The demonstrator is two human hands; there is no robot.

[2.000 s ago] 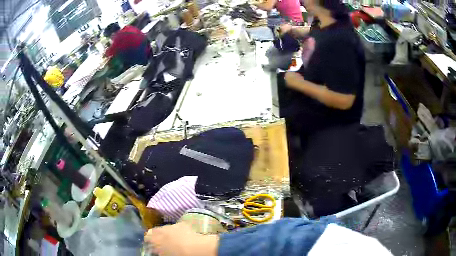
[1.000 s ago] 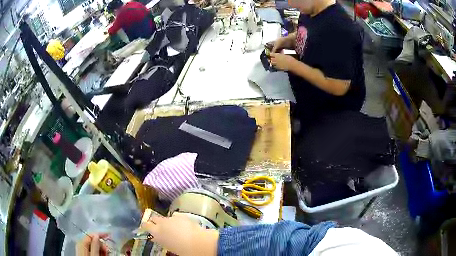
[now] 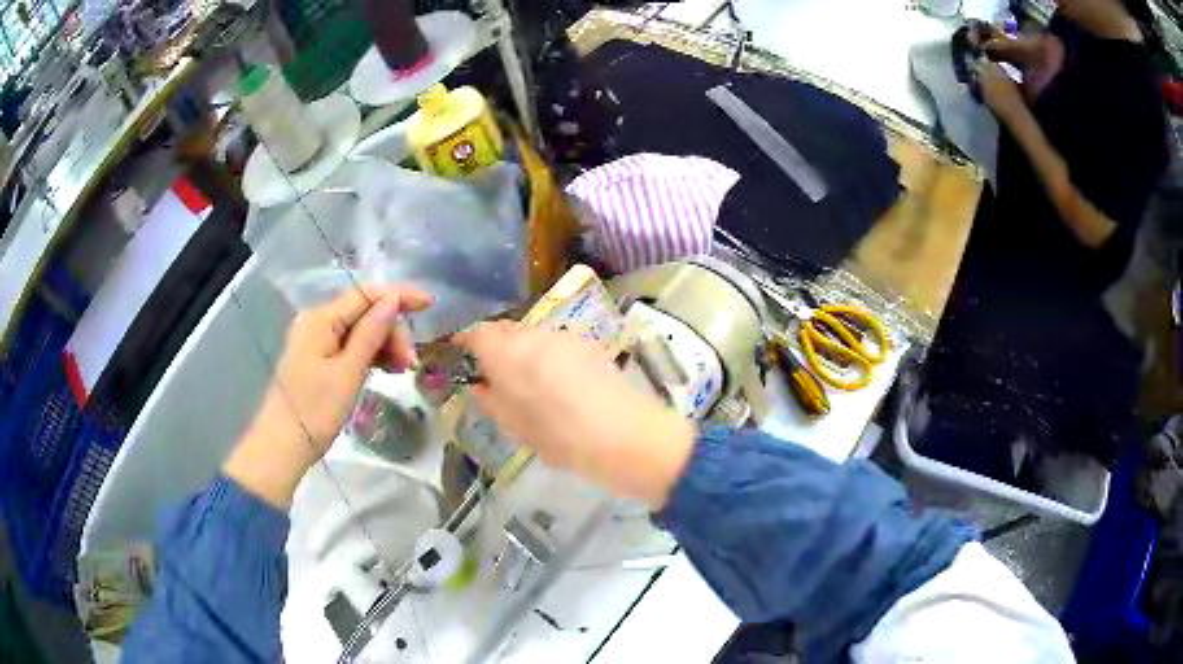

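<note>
My left hand (image 3: 324,370) is above the machine head's far end, thumb and fingertips pinched together. A fine dark sewing thread (image 3: 324,234) runs down from the thread cone (image 3: 279,119) to these fingertips. My right hand (image 3: 564,396) is just right of it, over the white sewing machine (image 3: 506,532), fingers curled. Small dark metal shows at its fingertips; whether it is held or part of the machine cannot be told. A labelled box (image 3: 577,305) lies on the head behind the right hand.
A yellow bottle (image 3: 457,136), clear plastic bag (image 3: 441,240) and striped pink cloth (image 3: 655,208) are beyond the hands. Yellow-handled scissors (image 3: 841,348) and a yellow-black tool (image 3: 798,379) lie right. Dark cloth (image 3: 727,143) is on the board; a person (image 3: 1090,143) works at upper right.
The view has swung down and left onto the machine. My left hand, barely in view one second ago, is now fully seen, pinched at the thread. Both hands are now close together over the head.
</note>
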